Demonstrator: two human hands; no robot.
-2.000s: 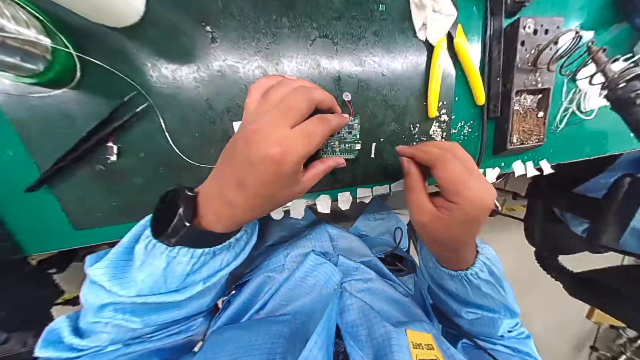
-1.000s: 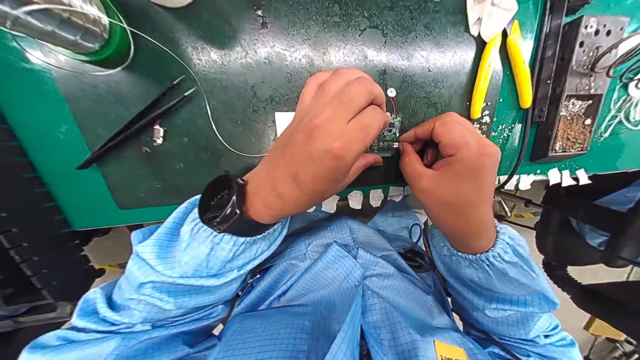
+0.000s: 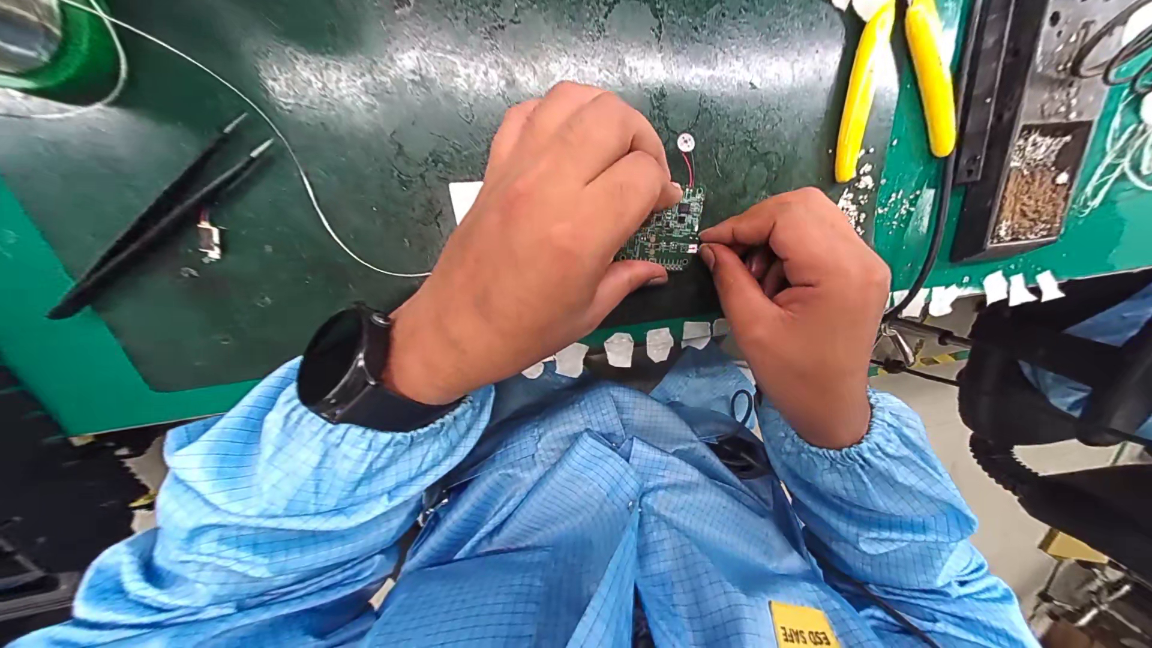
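A small green circuit board [image 3: 677, 225] lies on the dark mat, partly under my left hand [image 3: 549, 216]. The thumb and fingers of that hand grip the board from its left side. A small round disc component [image 3: 686, 142] on red and dark wires sticks out from the board's top edge. My right hand [image 3: 792, 288] is at the board's right edge, with thumb and index fingertips pinched together beside a small white connector [image 3: 692, 248]. Whether anything tiny is between those fingertips cannot be told. A white piece [image 3: 464, 200] shows behind my left hand.
Black tweezers [image 3: 153, 225] and a small metal component [image 3: 210, 240] lie at left, below a thin white wire [image 3: 297, 162] from a green spool [image 3: 81, 54]. Yellow-handled pliers [image 3: 864, 99] and a soldering-iron stand [image 3: 1035, 180] are at right. White tape pieces [image 3: 619, 349] line the mat's front edge.
My right hand has moved from apart from the board to its right edge, where it stays. A small white strip lay between board and hand two seconds ago. The view has shifted.
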